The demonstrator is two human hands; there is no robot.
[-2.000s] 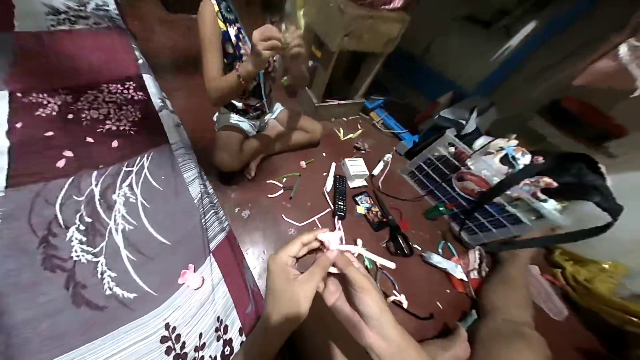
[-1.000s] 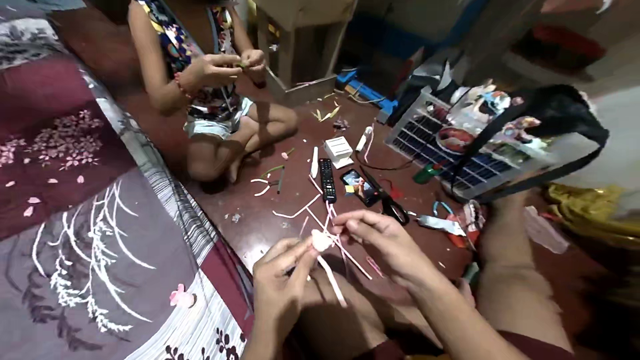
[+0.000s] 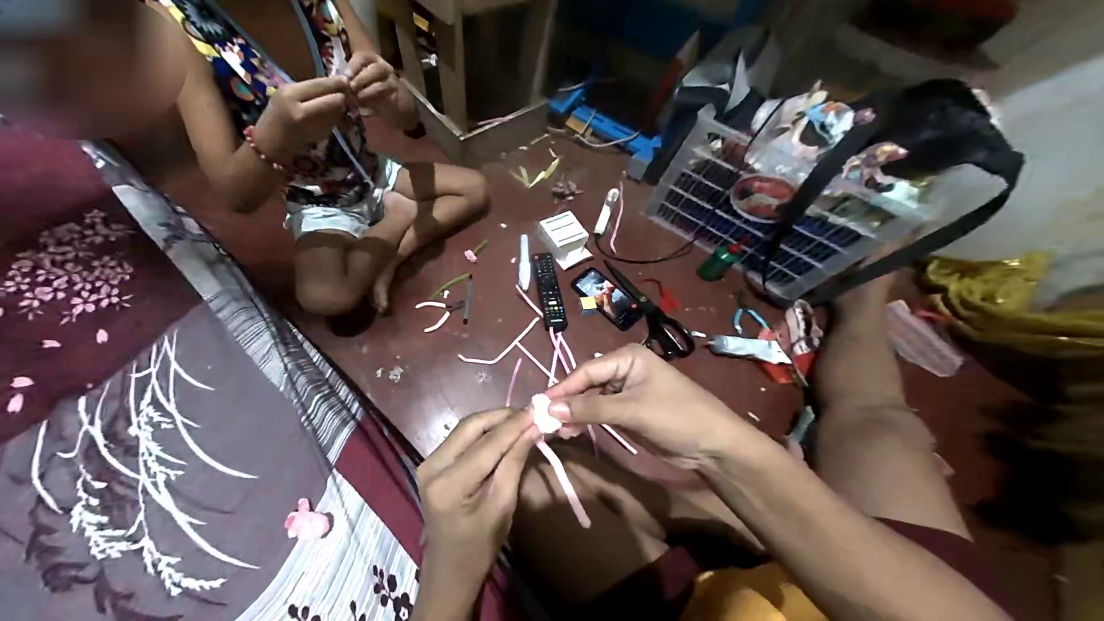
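Observation:
A small pale pink flower-like piece (image 3: 545, 414) is pinched between both hands in the head view. My left hand (image 3: 474, 483) holds its left side with thumb and fingers. My right hand (image 3: 634, 401) grips its right side from above. A pink pipe-cleaner-like strip (image 3: 565, 485) hangs down from the piece. More thin pink and white strips (image 3: 526, 349) lie on the floor just beyond my hands. A similar pink flower-like piece (image 3: 308, 523) rests on the patterned cloth at the left.
Beyond my hands lie a remote control (image 3: 548, 291), a smartphone (image 3: 606, 297), black-handled scissors (image 3: 668, 335) and a white box (image 3: 563, 237). A plastic basket (image 3: 681, 177) with a black strap stands at right. Another person (image 3: 336, 155) sits cross-legged ahead. The cloth-covered surface (image 3: 259, 431) is at left.
My right hand, apart from the piece's top a second ago, is now closer in against it. The strip hangs lower from the piece. The view has shifted.

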